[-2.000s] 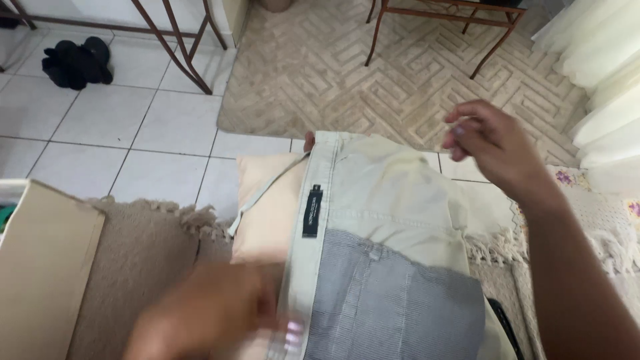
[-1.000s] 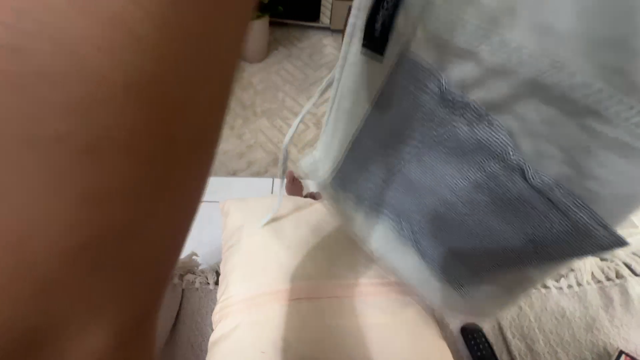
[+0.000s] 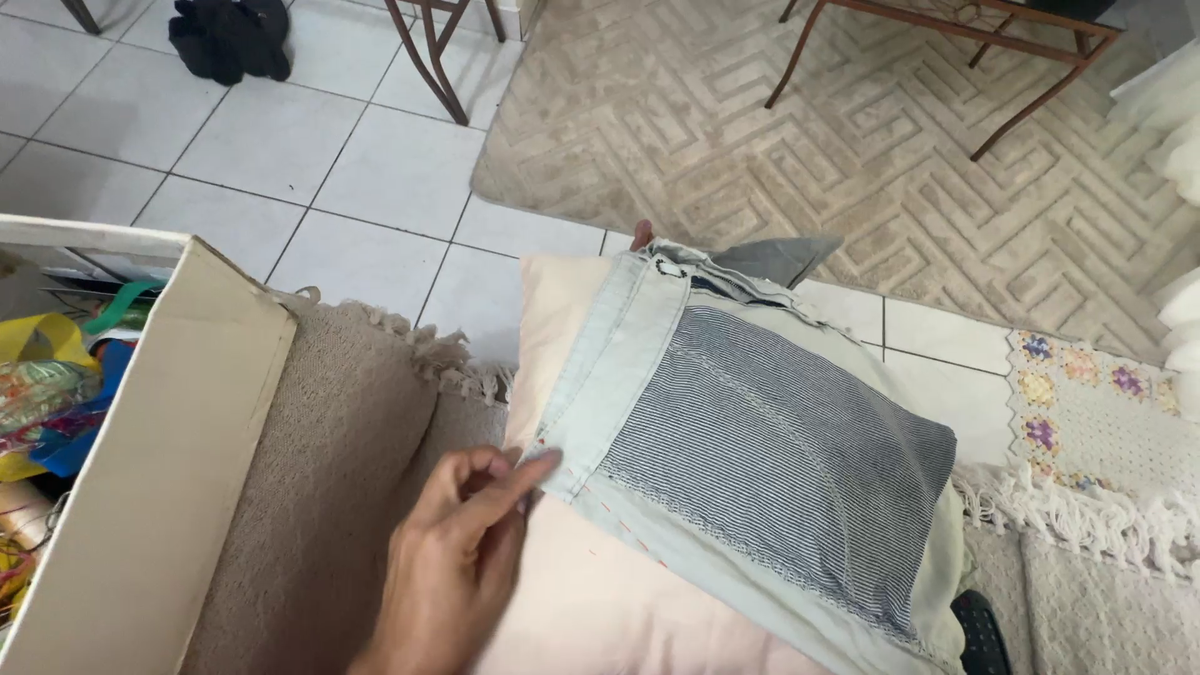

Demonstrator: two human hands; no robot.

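Pale light-green trousers or shorts lie over a peach pillow, with a striped dark-and-white fabric panel facing up. My left hand pinches the near end of the waistband between thumb and fingers. Red stitches or thread marks run along the edge beside that hand. At the waistband's far end are a buttonhole and an opening with a dark zipper. A grey piece of cloth sticks out beyond it. My right hand is out of view.
An open cream box holding threads and ribbons stands at left. Beige fringed covers flank the pillow. A dark remote control lies at lower right. Beyond are white tiles, a patterned rug, metal-legged furniture and black shoes.
The garment has been turned over: the label and hanging cord seen earlier no longer show, and the buttonhole and striped panel face up. My right hand has left the view.
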